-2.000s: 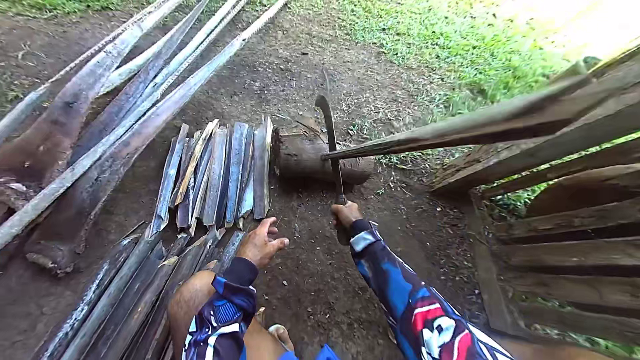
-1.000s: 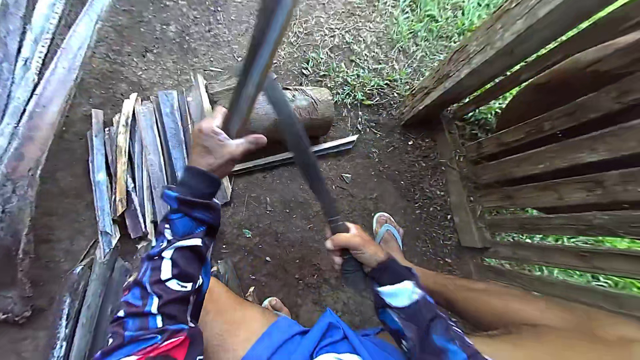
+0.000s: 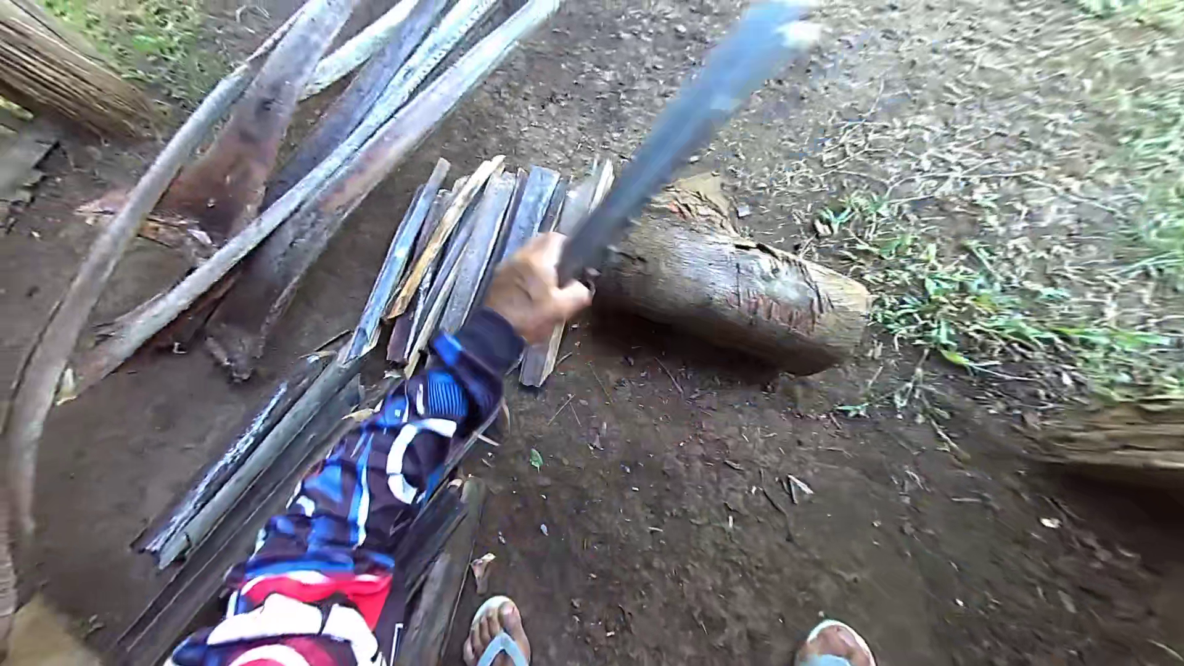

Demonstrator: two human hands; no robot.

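Observation:
My left hand is closed around the lower end of a long grey stalk, which slants up to the right and is blurred. Beneath and beside the hand lies a row of split stalk pieces on the dirt. The log rests just right of the hand, its bark scarred with cut marks, and the held stalk passes over its left end. My right hand is outside the view, and so is the machete.
Large dried palm frond stalks lie at the upper left. More long split pieces are on the ground beside my left sleeve. My sandalled feet show at the bottom edge. A piece of timber lies at the right, near grass.
Two seconds ago my left hand was empty; one second ago it held a long stalk. My right hand and the machete have left the view. The view has swung left, away from the slatted wooden fence.

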